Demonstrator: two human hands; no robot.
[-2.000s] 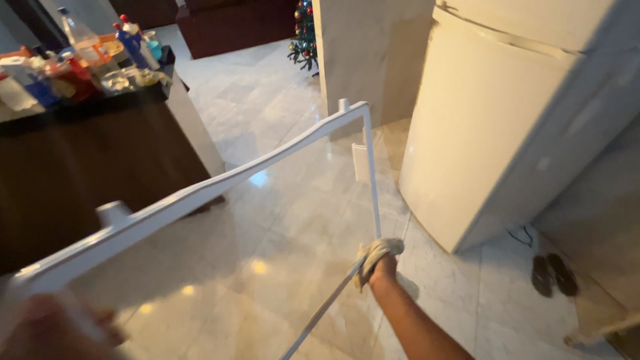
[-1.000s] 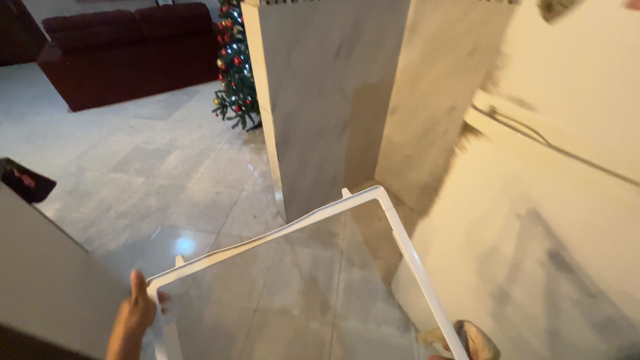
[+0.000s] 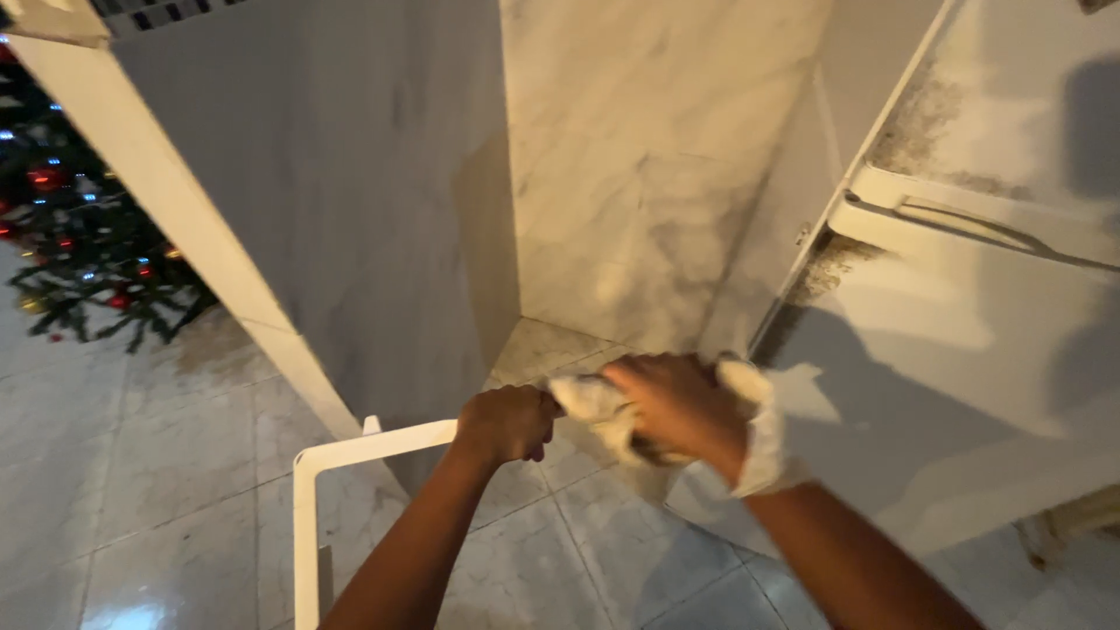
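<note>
A white-framed clear panel, seemingly a refrigerator shelf (image 3: 306, 525), hangs over the floor at lower left and centre. My left hand (image 3: 507, 424) is closed around its upper white edge, near the middle of the view. Just to the right, my right hand (image 3: 678, 407) grips a pale, stained cloth (image 3: 604, 411), part of which wraps about the wrist. The cloth lies at the frame's end beside my left hand; whether it presses on the frame is blurred. My two hands nearly touch.
A white refrigerator (image 3: 927, 367) with dark grime by its handle stands at the right. Marble-clad walls (image 3: 376, 192) meet in a corner ahead. A decorated Christmas tree (image 3: 87, 219) stands at the far left, on the marble tile floor (image 3: 192, 525).
My left hand has moved along the frame from its left corner to close beside my right hand. The view has swung toward the wall corner and refrigerator.
</note>
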